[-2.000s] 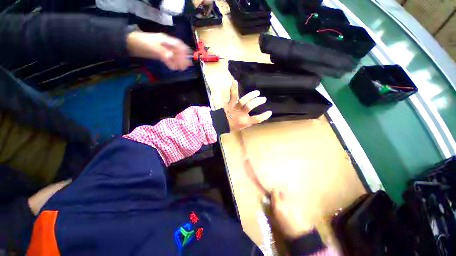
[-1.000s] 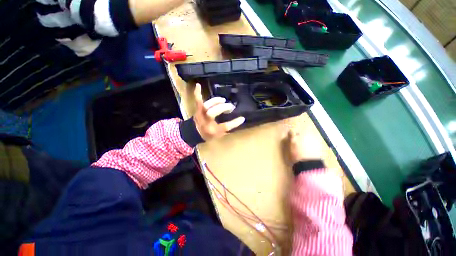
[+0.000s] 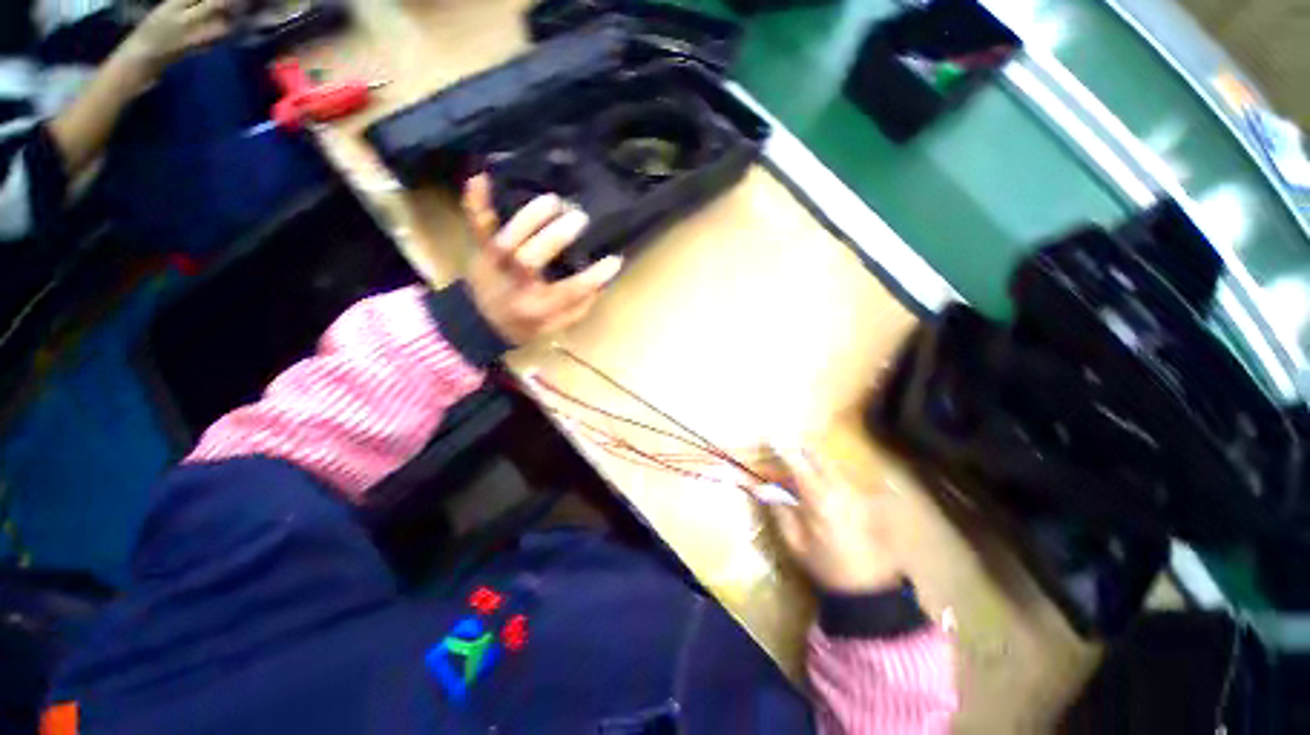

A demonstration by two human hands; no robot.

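A black housing (image 3: 604,237) with a large round hole lies on the tan bench (image 3: 704,309). My left hand (image 3: 539,273) is at its near end, fingers spread and partly over the edge; I see nothing held in it. Several thin red wire leads (image 3: 654,435) lie loosely across the bench, running from below my left hand to my right hand. My right hand (image 3: 836,528) is blurred, with its fingertips at a small white connector end (image 3: 776,494) of the leads. Whether the fingers grip it cannot be told.
Black shells (image 3: 503,101) lie behind the housing. A red tool (image 3: 319,98) is at the far bench edge, near another person's hand (image 3: 173,32). Dark shells (image 3: 991,417) are heaped at right. A green belt (image 3: 898,187) carries a black unit (image 3: 931,69). A black bin (image 3: 259,309) is at left.
The view has turned, so the bench looks more slanted. My right hand has moved from the bare board to the white ends of the leads. My left hand stays at the housing's near end.
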